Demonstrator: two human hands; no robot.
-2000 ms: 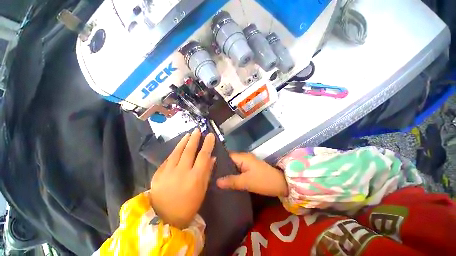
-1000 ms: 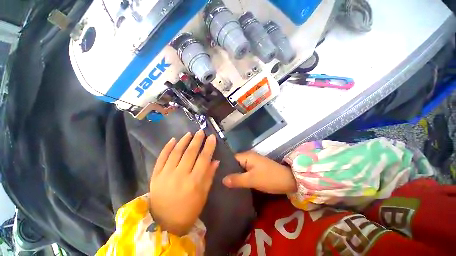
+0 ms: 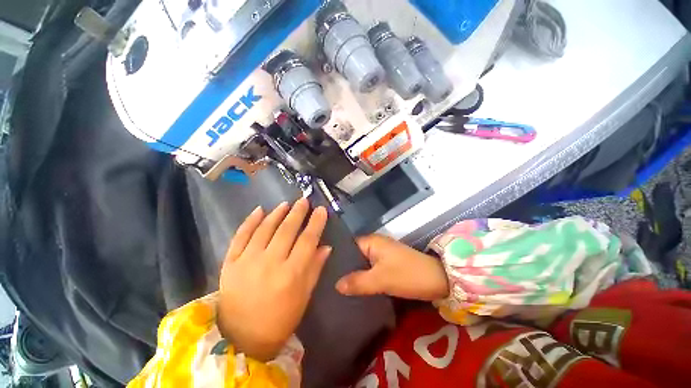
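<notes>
The dark grey garment panel (image 3: 341, 318) lies under both hands and runs up to the presser foot (image 3: 304, 186) of the white overlock machine (image 3: 227, 98) with "JACK" lettering. My left hand (image 3: 273, 273) lies flat on the panel, palm down, fingers slightly spread, fingertips just below the foot. My right hand (image 3: 398, 269) is at the panel's right edge, thumb on top and the other fingers mostly hidden, with the edge between them. The needle area (image 3: 292, 144) is dark and cluttered; the needle itself cannot be made out.
A large dark garment pile (image 3: 83, 204) fills the left side. An orange-and-white label (image 3: 386, 149) is on the guard, above a dark rectangular inset (image 3: 390, 197). A pink-and-blue cutter (image 3: 496, 129) lies on the white table (image 3: 606, 53). A grey coiled cord (image 3: 542, 30) lies behind.
The cloth now covers the pale plate that showed left of the foot two seconds ago. The machine sits slightly further left and up in view. Both hands keep nearly the same pose.
</notes>
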